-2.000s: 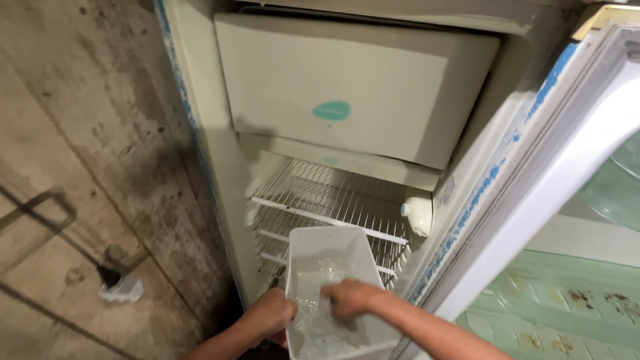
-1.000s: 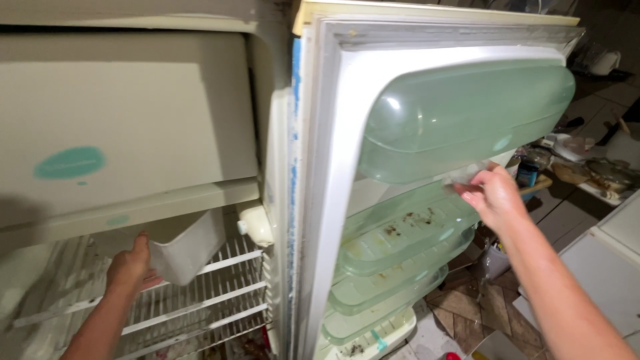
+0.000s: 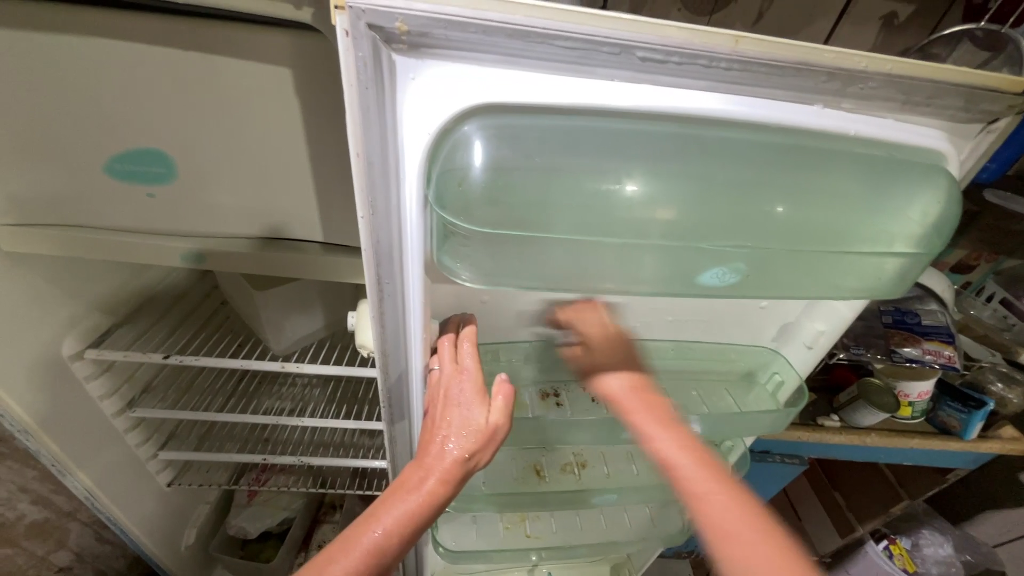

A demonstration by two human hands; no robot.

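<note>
My left hand (image 3: 466, 400), wet and wearing a ring, lies flat with its fingers up against the left inner edge of the open refrigerator door (image 3: 412, 240). My right hand (image 3: 588, 336) is blurred and closed around something small and pale, probably a cloth or sponge, at the white door liner. It is just below the green lidded door compartment (image 3: 680, 200) and above a green door shelf (image 3: 720, 384) with dark specks. Further stained green shelves (image 3: 560, 472) sit lower. A white plastic container (image 3: 280, 308) stands tilted on the upper wire shelf (image 3: 232, 362) inside the refrigerator.
The freezer compartment's door (image 3: 160, 120) is at upper left. A bin (image 3: 264, 528) with bagged contents lies under the wire shelves. Right of the door, a blue-edged wooden counter (image 3: 896, 440) bears a can (image 3: 866, 402), a tub (image 3: 908, 392) and packets (image 3: 920, 336).
My left hand has moved from the white container to the door's inner edge. The container, between both hands two seconds ago, rests on the wire shelf. The view has turned right toward the door.
</note>
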